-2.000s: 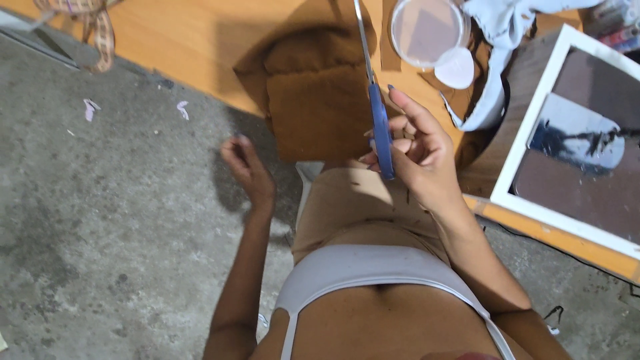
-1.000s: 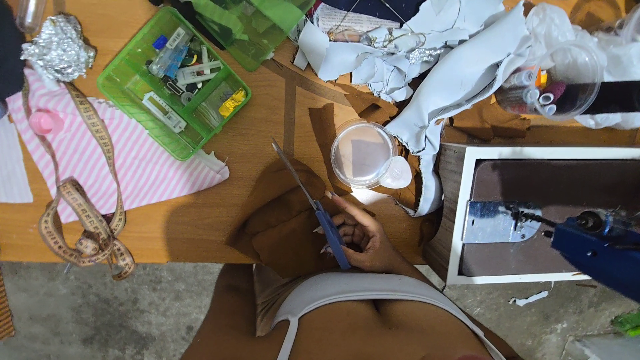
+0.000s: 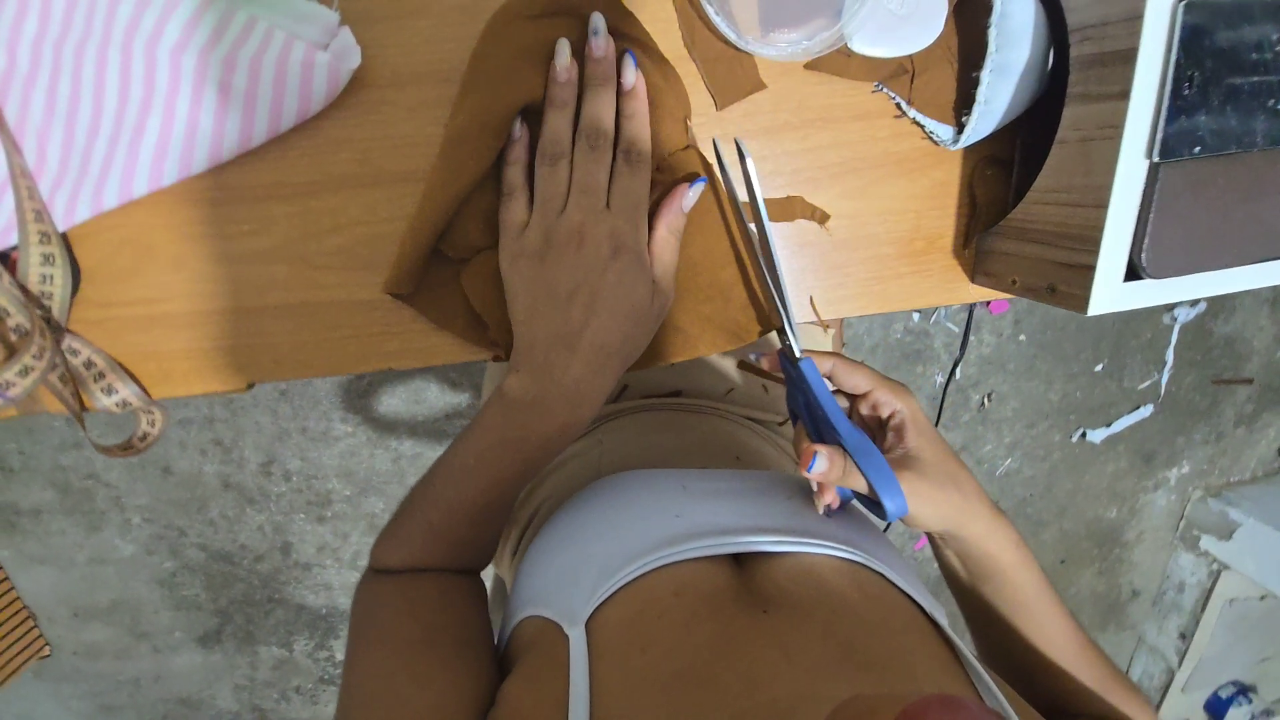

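Observation:
My left hand [image 3: 590, 215] lies palm down on folded brown fabric [image 3: 710, 290] at the table's front edge, fingers pointing away and slightly apart. In my right hand [image 3: 880, 430] are blue-handled scissors [image 3: 775, 270], their blades slightly parted. The blades point away from me along the right edge of the fabric. A thin brown fabric strip [image 3: 790, 210] lies on the table just right of the blades, and a larger brown scrap [image 3: 718, 60] is farther back.
Pink-striped fabric [image 3: 170, 90] and a tape measure [image 3: 90, 370] lie at the left. A clear round container [image 3: 785, 25] and a white disc-like piece [image 3: 898, 25] are at the back. At right stands a white-framed wooden unit [image 3: 1105, 220]; scraps lie on the concrete floor [image 3: 1050, 500].
My left hand, away from the fabric two seconds ago, now rests on it. The scissors, still in my right hand, now have parted blades beside the fabric's edge. The view has shifted.

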